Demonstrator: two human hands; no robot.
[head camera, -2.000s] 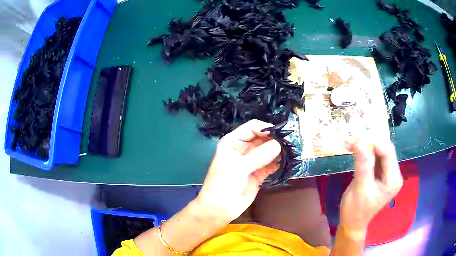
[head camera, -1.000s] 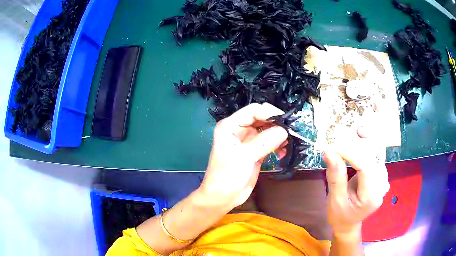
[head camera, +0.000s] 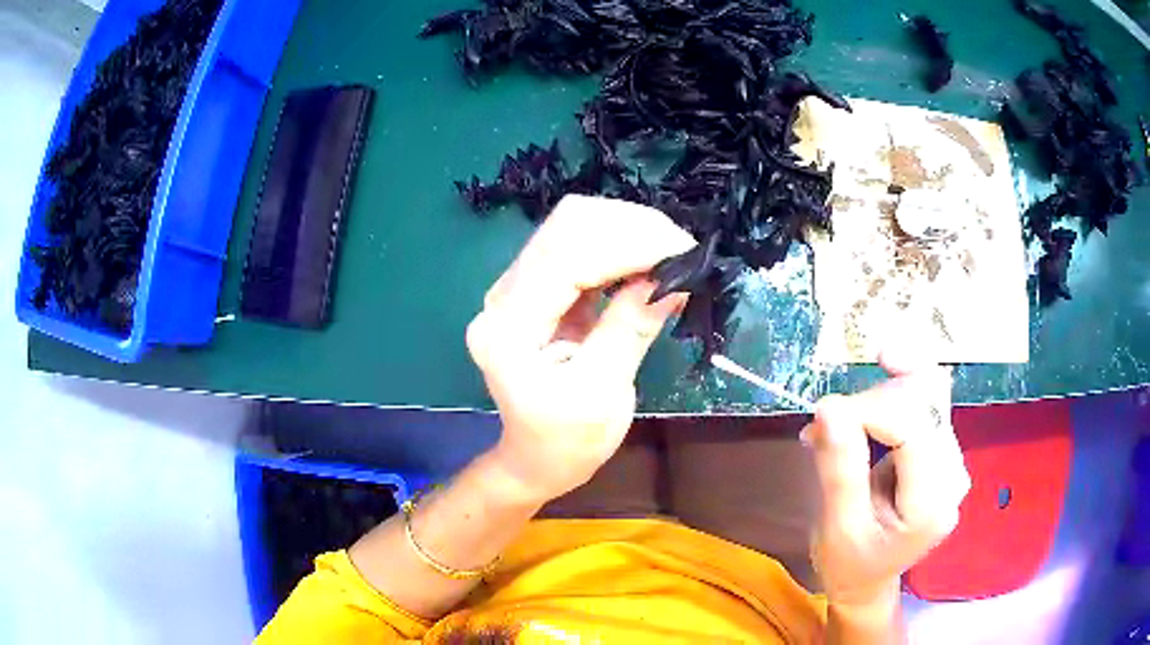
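My left hand (head camera: 574, 347) holds a folded black piece (head camera: 706, 296) with pointed ends between thumb and fingers, over the table's front edge. My right hand (head camera: 889, 473) grips a thin white stick (head camera: 767, 382) like a pen. Its swab-like tip is at the lower end of the black piece; whether they touch I cannot tell. The tan board (head camera: 870, 309), stained with brownish patches, lies right of the piece. A small white round dish (head camera: 924, 214) sits on it. A large heap of black pieces (head camera: 687, 88) lies behind my left hand.
A blue bin (head camera: 177, 258) of black pieces stands at left, beside a dark flat rectangle (head camera: 307, 208). Another black cluster (head camera: 1082, 139) lies right of the board. Below the table are a lower blue bin (head camera: 251, 536) and a red stool (head camera: 1028, 517).
My left hand has turned and the black piece now hangs from its fingertips. The right hand has the white stick clearly at the piece's lower end. The view has shifted, moving the table items rightward and up.
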